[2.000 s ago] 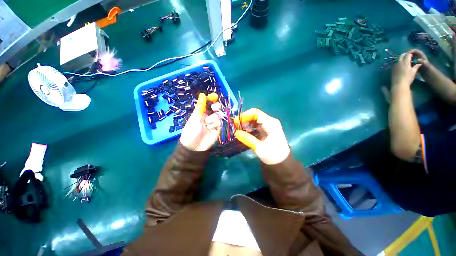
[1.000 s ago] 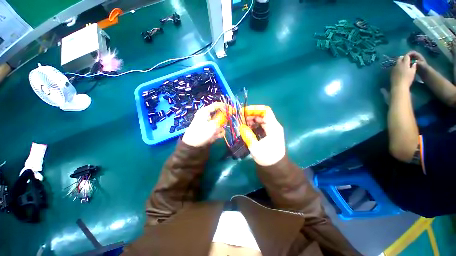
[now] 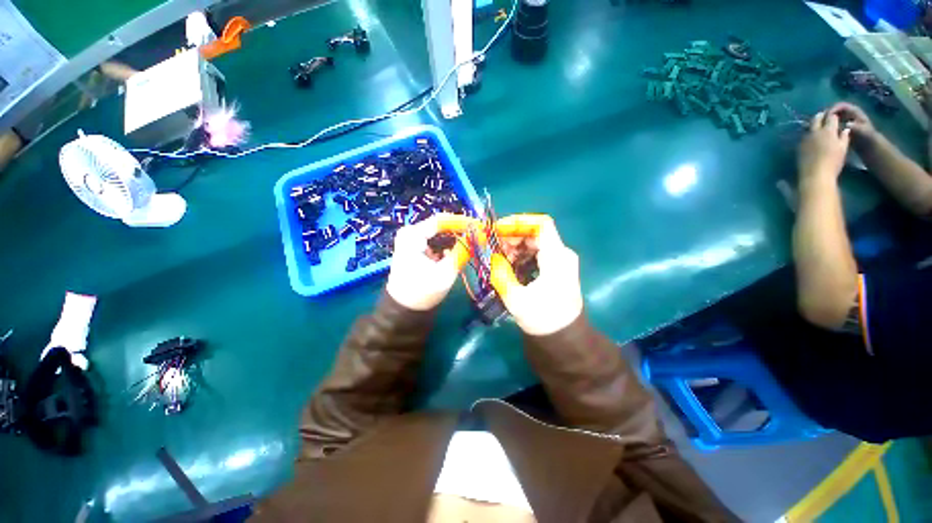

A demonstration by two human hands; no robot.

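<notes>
My left hand (image 3: 424, 264) and my right hand (image 3: 544, 278) meet in front of me, with orange-yellow finger cots on the fingertips. Between them they hold a wired connector assembly (image 3: 484, 294). Its thin red, white and dark wires stand up between the fingers, and its dark block shows below them. The fingertips of both hands pinch the wires; whether my left fingers also hold a small part is hidden. A blue tray (image 3: 290, 245) with many small black parts (image 3: 378, 194) lies just beyond my left hand.
A white fan (image 3: 102, 179), a white box (image 3: 169, 97) and a white cable (image 3: 307, 137) lie at left and back. A wired assembly (image 3: 172, 376) lies at near left. An upright post (image 3: 443, 61) stands behind the tray. Green parts (image 3: 715, 82) are heaped at right, near a co-worker's hands (image 3: 833, 138).
My left hand has come from the tray's near right corner to the wires and now meets my right hand. The assembly's dark block has tilted and shows less.
</notes>
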